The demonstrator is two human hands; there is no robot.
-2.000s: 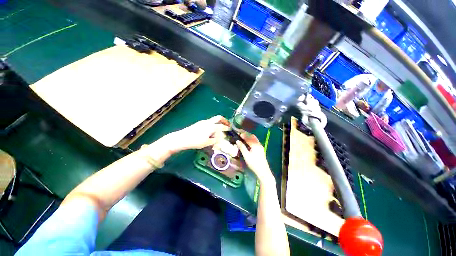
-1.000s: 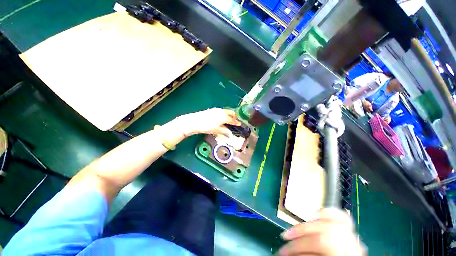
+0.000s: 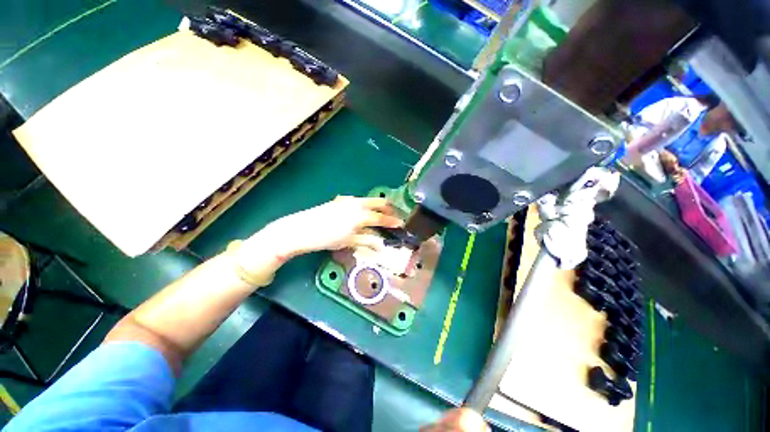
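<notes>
My left hand (image 3: 346, 226) is at the fixture (image 3: 395, 258), with its fingers on a black part (image 3: 400, 239) under the ram (image 3: 420, 223). The fingers partly hide the part. My right hand (image 3: 456, 420) is cut off by the bottom edge, at the lower end of the press lever (image 3: 515, 325); the knob is hidden. The press face plate (image 3: 505, 152) stands above and right of the fixture. The pale ring (image 3: 368, 283) lies at the near edge of the brown plate, on the green press base (image 3: 359, 310).
A cardboard-covered stack of parts (image 3: 177, 126) lies left of the press, with black parts (image 3: 262, 42) along its far edge. Another cardboard sheet (image 3: 544, 337) with rows of black parts (image 3: 610, 287) lies right. A stool (image 3: 13, 274) stands far left. A pink basket (image 3: 705, 215) and a person's hand (image 3: 673, 164) show upper right.
My right hand has gone from the part to the lever's end, and the lever has swung down and towards the left. My left hand stays at the part. The view has shifted.
</notes>
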